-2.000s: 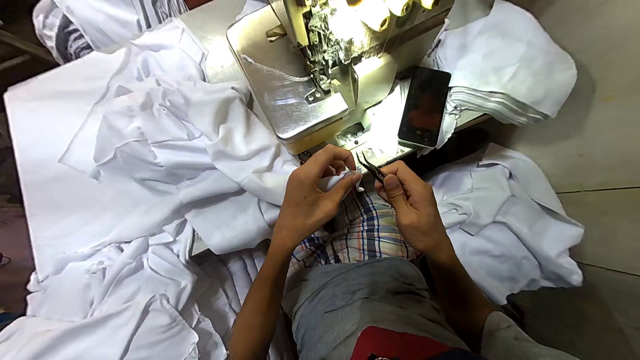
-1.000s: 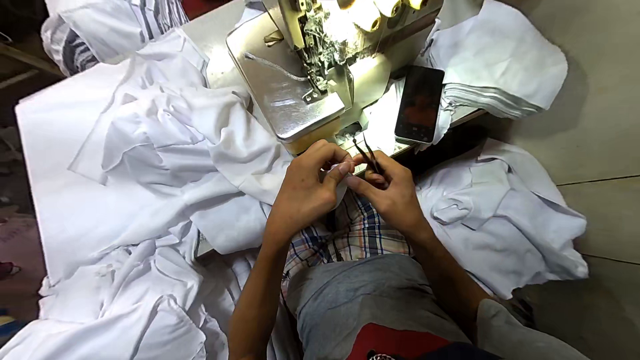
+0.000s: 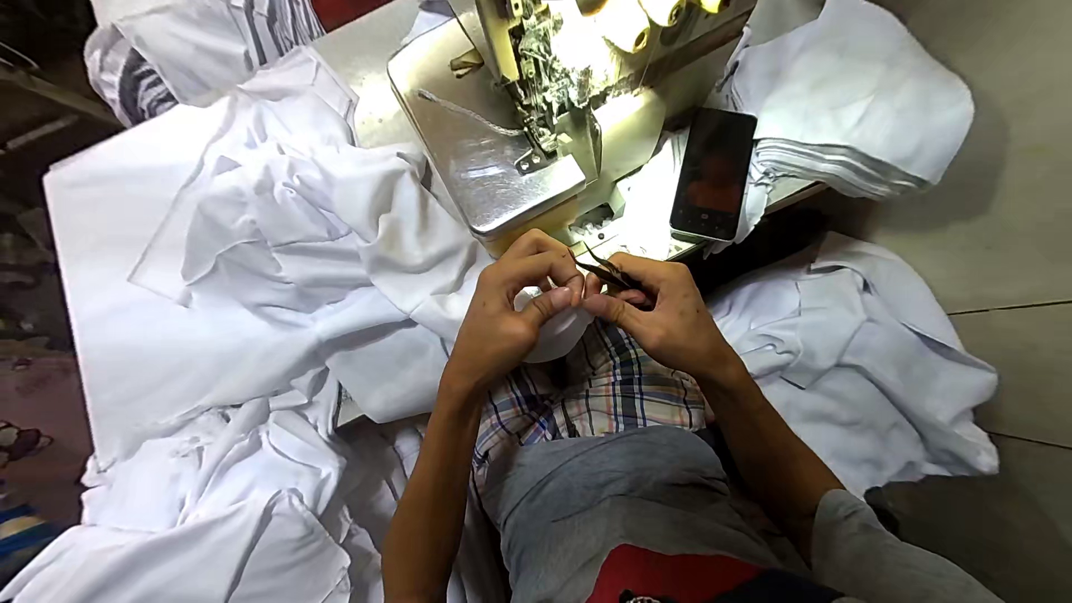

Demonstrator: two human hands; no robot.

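Over the lap, my left hand point(image 3: 517, 306) pinches a small white fabric piece point(image 3: 559, 333), which hangs below its fingers. Fingertips of both hands meet at the upper edge of the piece. My right hand point(image 3: 662, 314) is closed around dark thread snips point(image 3: 610, 275), whose thin blades point up and left past the fingertips. Just beyond the hands stands an overlock sewing machine point(image 3: 502, 159) with its lamp lit and a metal plate facing me. What exactly the fingertips grip between them is too small to tell.
White fabric point(image 3: 276, 251) covers the table on the left and hangs off its front. A smartphone point(image 3: 714, 174) lies right of the machine, beside a stack of cut white pieces point(image 3: 846, 92). More white cloth point(image 3: 854, 360) is heaped at the lower right. Thread cones point(image 3: 624, 29) stand behind the machine.
The right hand has come in against the left, and the snips' blades now point further up and left. More of the small white piece shows beneath the left fingers.
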